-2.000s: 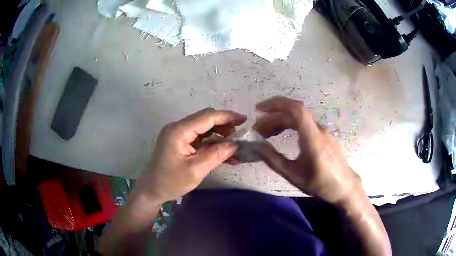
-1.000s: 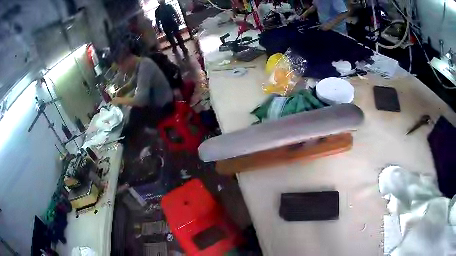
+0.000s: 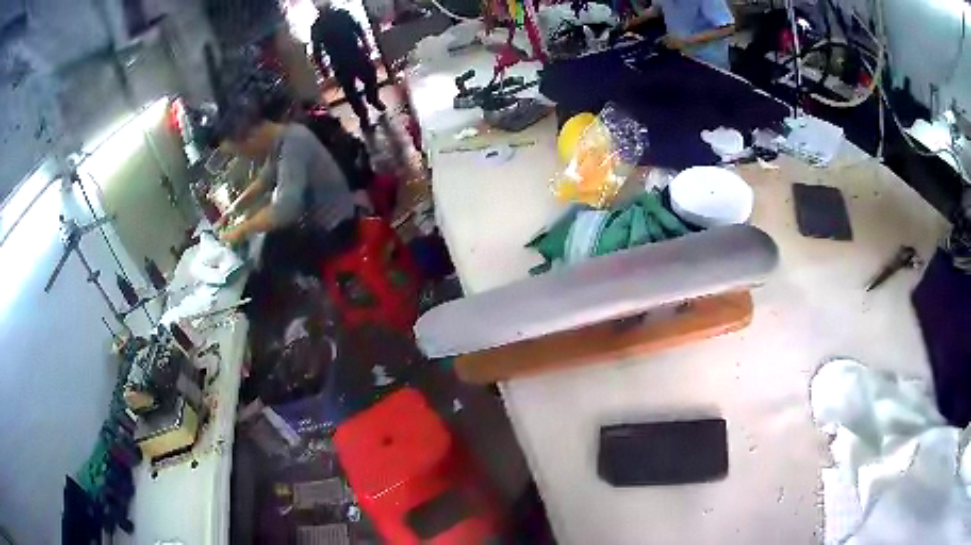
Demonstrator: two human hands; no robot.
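Neither of my hands is in the picture. Nearest in front of me, a flat black pressing block point(image 3: 662, 450) lies on the pale table point(image 3: 575, 399). Beyond it stands the long grey padded sleeve board point(image 3: 602, 287) on its orange-brown wooden base. A heap of white cloth pieces point(image 3: 900, 452) lies at the lower right, cut off by the picture's edge.
Green cloth point(image 3: 628, 232), a white bowl point(image 3: 711, 196), a bag with yellow things point(image 3: 596, 160) and dark cloth point(image 3: 671, 101) lie beyond the board. A red stool point(image 3: 410, 463) stands left of the table. A person point(image 3: 298, 181) works at the left bench; another stands farther back.
My view has swung from the near table edge to the left side of the room. My hands, earlier together on a small pale piece, have left the picture. The person at the bench leans farther forward.
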